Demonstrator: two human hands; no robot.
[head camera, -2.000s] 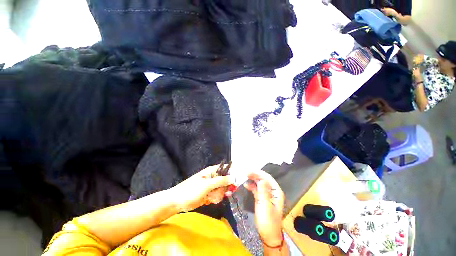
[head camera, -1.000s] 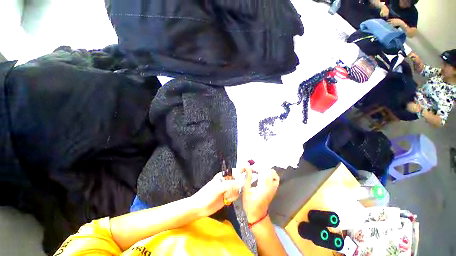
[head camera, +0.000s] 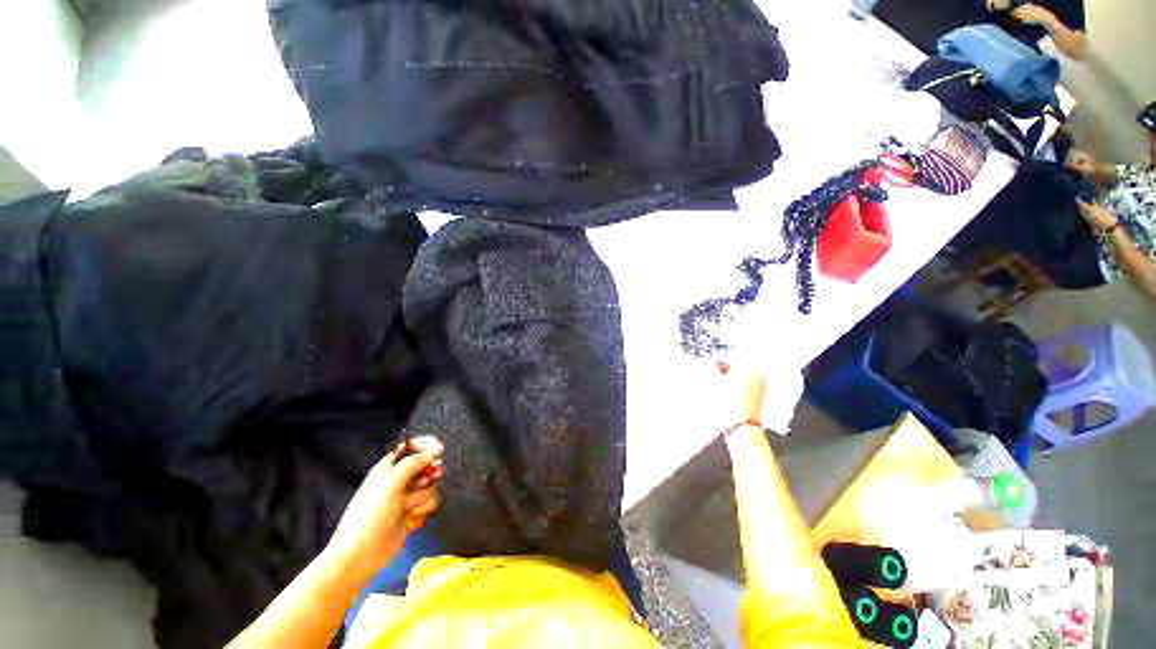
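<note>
Dark charcoal flecked cloth (head camera: 520, 355) lies over my lap and the table edge. My left hand (head camera: 403, 488) is closed at the cloth's left side, above the black garment pile. Small dark and orange parts of a slim tool, apparently thread snips (head camera: 406, 448), show in its fingers. My right hand (head camera: 756, 399) reaches over the white table's front edge, below the beaded strands. Its fingers are washed out against the white, so its grip cannot be told. A tiny dark red bit (head camera: 723, 366) shows beside its fingertips.
Black garments (head camera: 533, 114) lie at the back and a black pile (head camera: 228, 304) at left. Beaded strands (head camera: 811, 228) lie by a red container (head camera: 854, 237). Right are a carton (head camera: 887, 469), thread cones (head camera: 865, 564), blue bin (head camera: 875, 387), lilac stool (head camera: 1100, 380) and other people.
My hands, close together before, have parted. My left hand has moved left with the tool, and my right hand has moved right and up over the table. The view has shifted slightly.
</note>
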